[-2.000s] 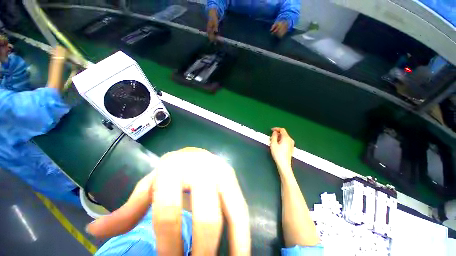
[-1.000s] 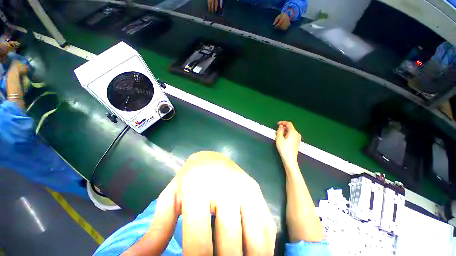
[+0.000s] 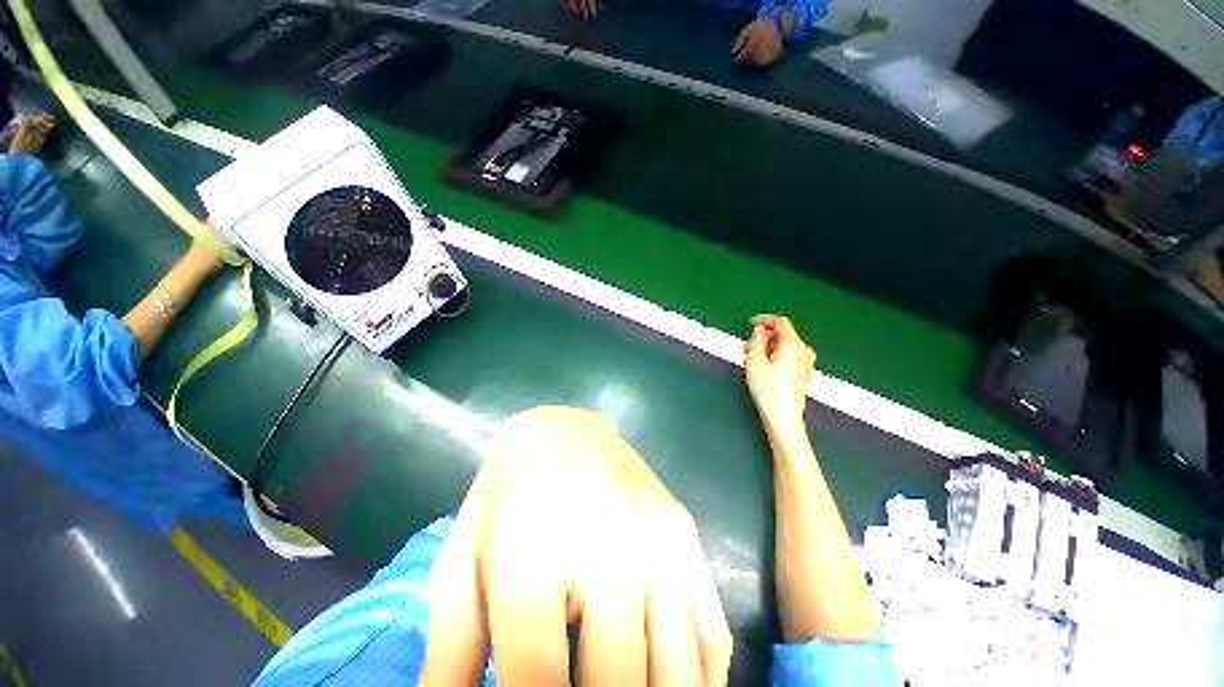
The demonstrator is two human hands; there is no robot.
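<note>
My left hand (image 3: 577,537) is very close to the camera at the bottom centre, overexposed, back of the hand up, fingers pointing down past the lower edge. Its fingertips are cut off, so I cannot see whether it holds anything. My right hand (image 3: 781,369) lies at the white belt rail (image 3: 611,298), fingers loosely curled in, with nothing visible in them. Right of my forearm are a heap of small white pieces (image 3: 960,624) and upright white battery stacks (image 3: 1020,523) with dark stripes and small reddish ends. Neither hand touches them.
A white fan box (image 3: 322,228) with black cable stands left on the green mat (image 3: 604,383). Beyond it, the belt (image 3: 671,262) carries an open unit in a black tray (image 3: 524,148); more trays lie far right. A person's arm (image 3: 168,295) and yellow-green strap are left; another person's hands are opposite.
My left hand has shifted right in view and its fingers are closer together. My right hand stays by the rail. The person at left has moved an arm back behind the fan box.
</note>
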